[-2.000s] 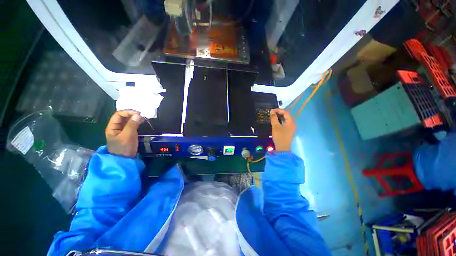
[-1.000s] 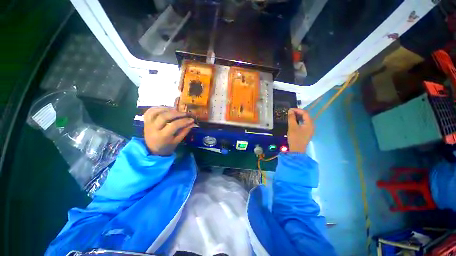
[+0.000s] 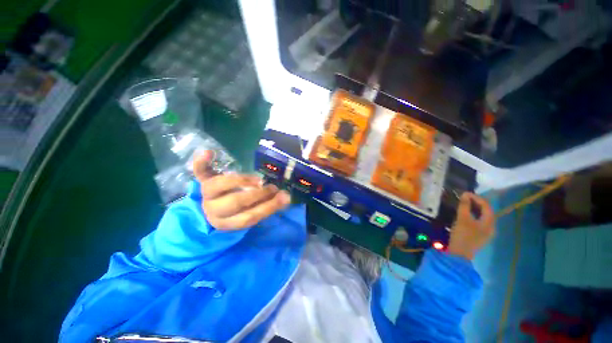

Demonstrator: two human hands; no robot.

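Observation:
My left hand (image 3: 235, 195) is in front of the left end of the blue control panel (image 3: 349, 204), fingers apart and slightly blurred; no held thing shows in it. My right hand (image 3: 471, 224) is at the right end of the machine, its fingers curled near the dark corner; whether it holds something small cannot be told. The sliding plate (image 3: 436, 184) is out in front of the machine. It bears two orange fixtures, the left one (image 3: 343, 134) with a dark star-shaped centre and the right one (image 3: 404, 157) paler.
A clear zip bag (image 3: 178, 134) with a white label and green dot lies on the left bench. A dimpled tray (image 3: 201, 60) lies behind it. The white machine frame (image 3: 265, 47) stands at the back. A yellow-orange cable (image 3: 537, 195) runs off to the right. Papers (image 3: 30, 114) lie far left.
The fixtures came out from inside the machine and now lie in front. My left hand moved off the left fixture's edge toward the bag and opened. The view has swung left and tilted.

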